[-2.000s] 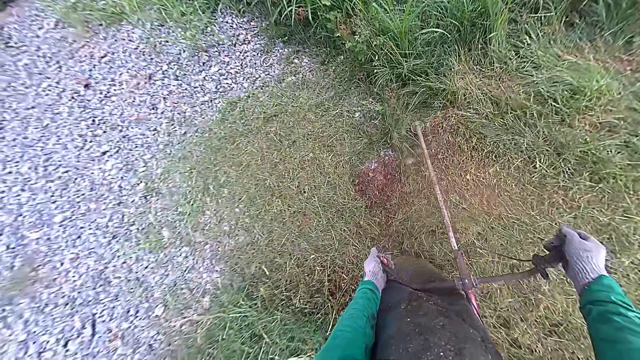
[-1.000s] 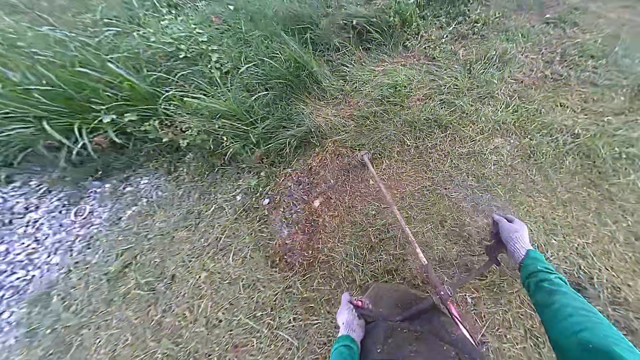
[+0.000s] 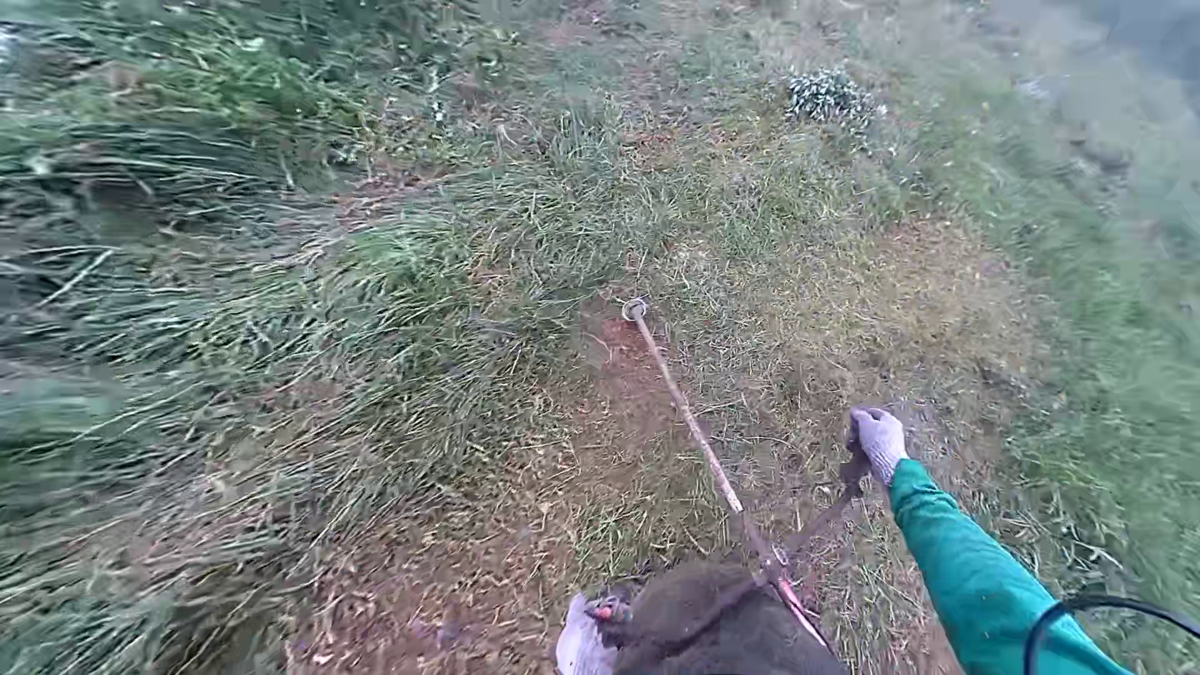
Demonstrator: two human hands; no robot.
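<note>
A brush cutter's long shaft (image 3: 692, 422) runs from the lower middle up to its round head (image 3: 635, 309), which is low over the ground at mid-view. My left hand (image 3: 583, 642), in a pale knit glove, grips the left handle, where a bit of red shows, at the bottom edge. In a like glove, my right hand (image 3: 877, 442) is closed on the dark right grip of the handlebar (image 3: 825, 518). A dark apron or cover (image 3: 722, 623) lies between my hands and hides part of the bar. The cutting part at the head is too blurred to make out.
Long grass (image 3: 394, 309), much of it lying over, spreads across the left. Short cut grass and bare reddish soil (image 3: 469, 553) lie around the shaft. A small pale-leaved plant (image 3: 830, 96) stands at the upper right. A black cable or tube (image 3: 1116, 605) curves over the right sleeve.
The view has swung to the right, and the gravel seen earlier at the left is out of sight. Both hands have stayed on the handles.
</note>
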